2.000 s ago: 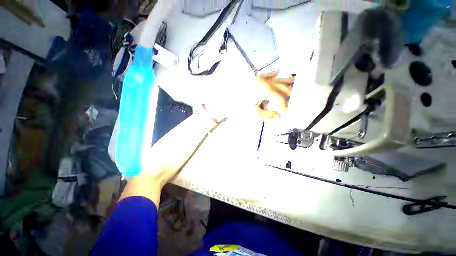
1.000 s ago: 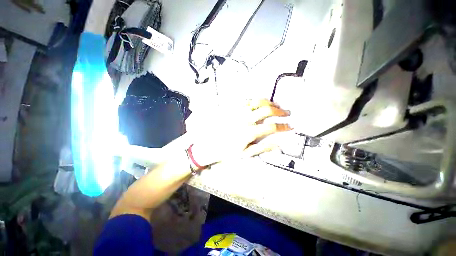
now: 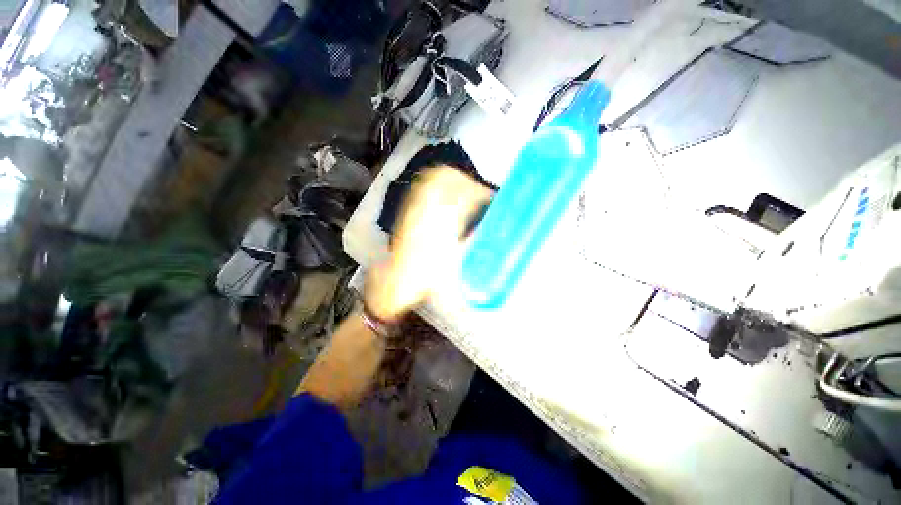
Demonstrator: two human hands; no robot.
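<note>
My left hand (image 3: 430, 232) is blurred and overexposed at the table's left edge, over the stack of dark pocket pieces (image 3: 427, 163). Its fingers cannot be made out, nor whether they hold a piece. My right hand is not in view. A washed-out pale pocket piece (image 3: 624, 212) lies between the lamp and the machine; its outline is faint. The presser foot and needle area (image 3: 746, 335) is at the right. The blue gooseneck lamp head (image 3: 533, 202) hangs just right of my left hand and hides part of the table.
Pale angular pieces (image 3: 696, 99) lie at the back of the white table (image 3: 553, 365). The tagged striped bundle (image 3: 464, 64) is at the back left. Cloth bundles (image 3: 257, 261) lie on the floor at left. The machine head (image 3: 850, 227) stands at right.
My left hand has moved left from the pale work near the needle to the dark stack. My right hand, partly seen earlier, is out of view. The camera view has turned left.
</note>
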